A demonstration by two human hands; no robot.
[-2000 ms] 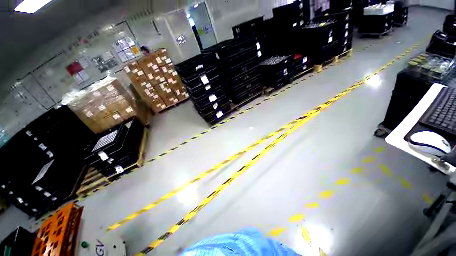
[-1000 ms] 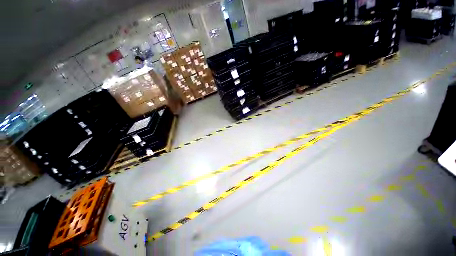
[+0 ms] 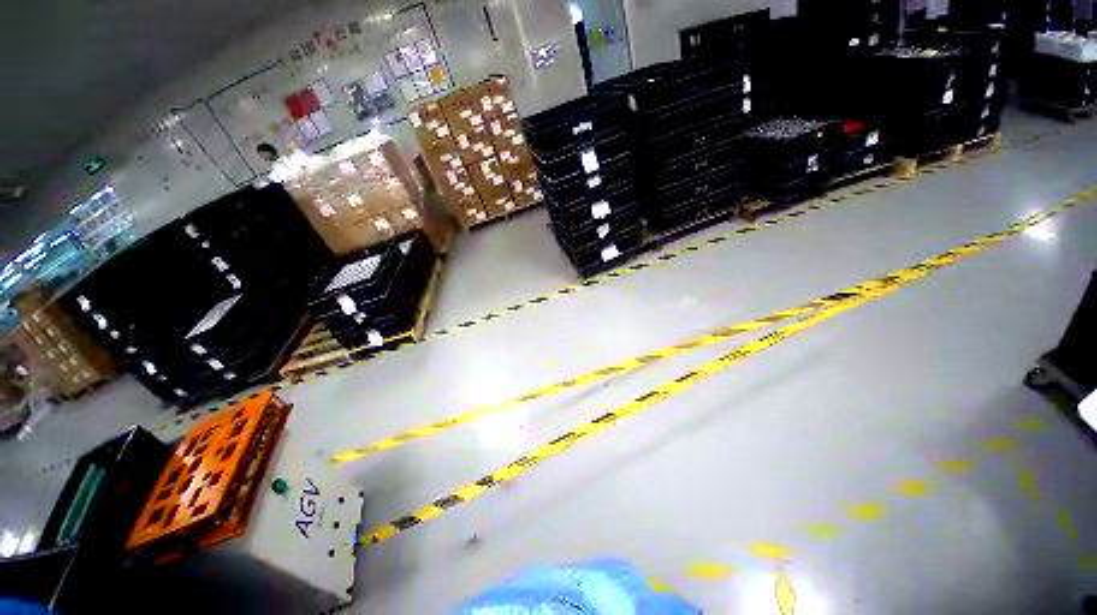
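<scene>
Neither of my hands can be made out. A light blue cloth shape (image 3: pixel 577 591), perhaps my clothing, is cut off by the bottom edge. Nearest at the lower left stands a pale machine marked AGV (image 3: pixel 310 517) with a green button. An orange plate with cutouts (image 3: pixel 211 469) lies tilted on it. Beside it is a black bin (image 3: pixel 114 475) with a green strip inside. A dark blue patch at the bottom left corner is too cut off to name.
Black totes (image 3: pixel 583 186) stand stacked on pallets along the wall. Cardboard boxes (image 3: pixel 479 150) are stacked between them. Yellow-black tape lines (image 3: pixel 626 415) cross the grey floor. A dark wheeled object (image 3: pixel 1071 360) is cut off at the right edge.
The view has turned left. The AGV machine, orange plate and black bin show more fully. The keyboard and mouse at the right have left the view.
</scene>
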